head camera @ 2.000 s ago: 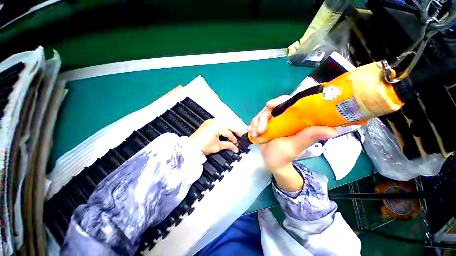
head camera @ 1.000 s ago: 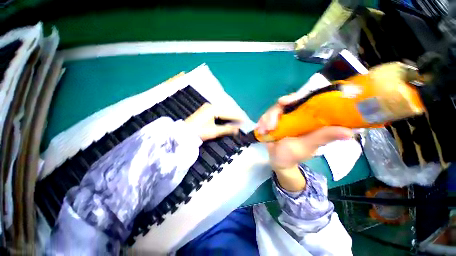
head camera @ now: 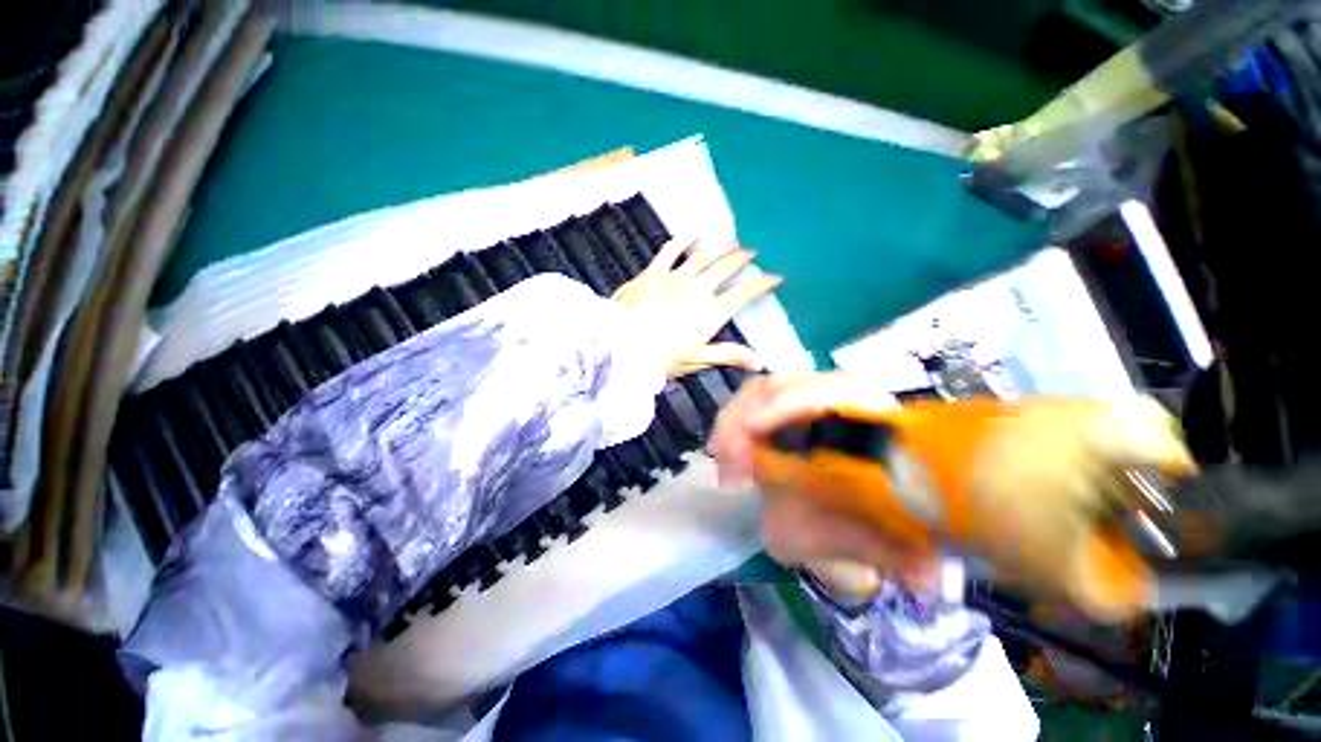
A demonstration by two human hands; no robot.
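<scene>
Black strip parts (head camera: 362, 328) lie side by side in a slanting row on a white foam sheet (head camera: 275, 297), with small notched ends along the near edge. My left hand (head camera: 695, 307) is over the right end of the row, fingers spread, with nothing seen in it. My right hand (head camera: 811, 478) is closed around the orange electric screwdriver (head camera: 985, 486), at the lower right of the row. The screwdriver is blurred, and its nose and bit cannot be made out.
A white screw feeder (head camera: 1014, 326) stands right of the work on the green mat (head camera: 478, 116). Loaded sheets are stacked (head camera: 123, 276) at left. A post wrapped in yellowish film (head camera: 1087, 109) stands at upper right. Dark items crowd the right edge.
My left hand has opened from its pinch at the row's end and spread its fingers. The screwdriver has swung down and away from the parts. The view has turned, showing more of the feeder.
</scene>
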